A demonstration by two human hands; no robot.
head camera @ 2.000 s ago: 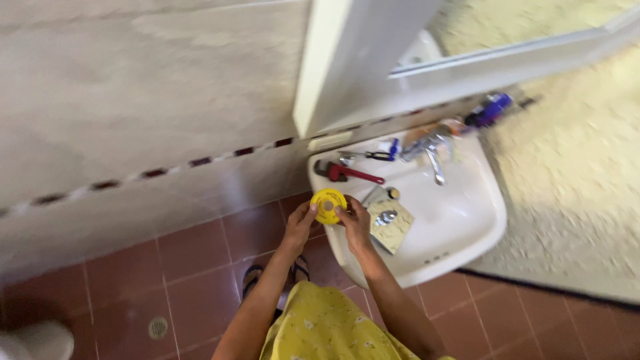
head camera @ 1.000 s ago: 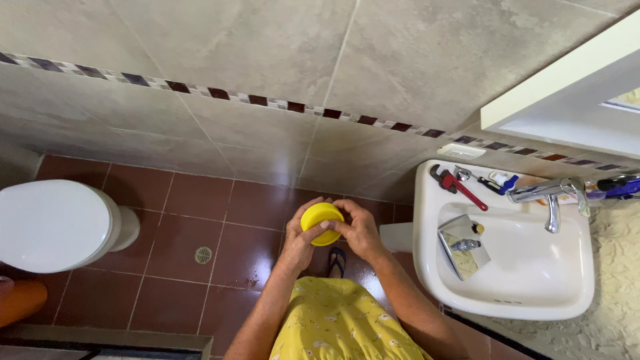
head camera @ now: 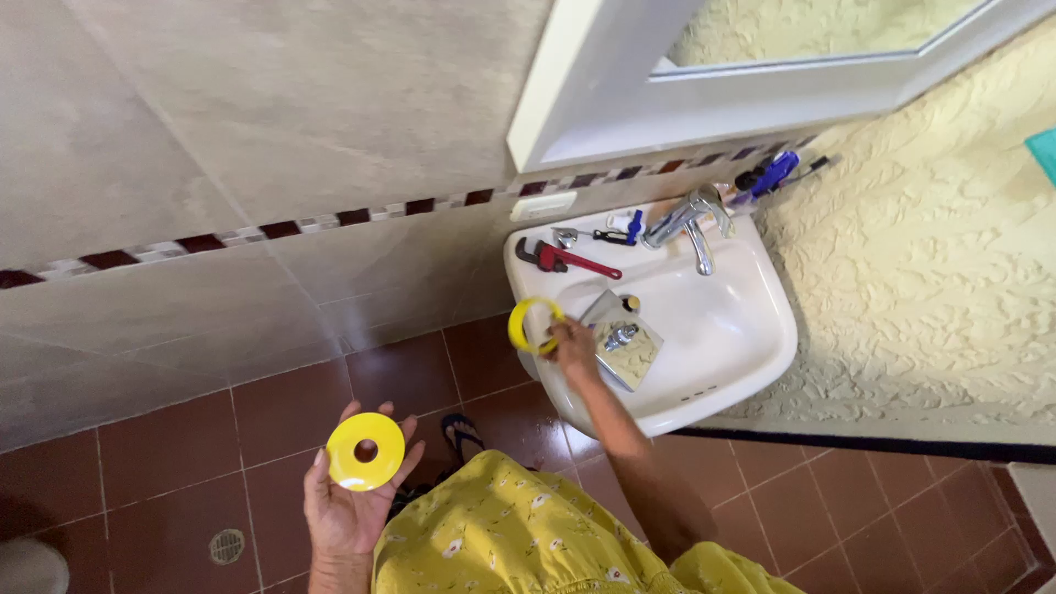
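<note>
On the upturned palm of my left hand (head camera: 355,503) rests a yellow plastic disc (head camera: 346,450) with a round hole in its middle, its fingers spread around the rim. My right hand (head camera: 573,346) grips a yellow plastic ring (head camera: 520,330) at the left edge of the white sink (head camera: 742,355). Beside that hand, a shiny mirror-like plate (head camera: 635,363) lies in the basin with a chrome valve fitting (head camera: 621,336) on it and a small brass-coloured piece (head camera: 631,304) near it. A red pipe wrench (head camera: 582,262) lies on the sink's rim.
A chrome faucet (head camera: 681,219) stands at the back of the sink, with a black-handled screwdriver (head camera: 612,238) and a blue-handled piece (head camera: 634,228) beside it. A white-framed mirror cabinet (head camera: 594,124) juts out above. A floor drain (head camera: 227,546) is at lower left.
My hands were together on one round yellow object; now they are apart, the disc in the left and the ring in the right. My right hand has moved to the sink's edge.
</note>
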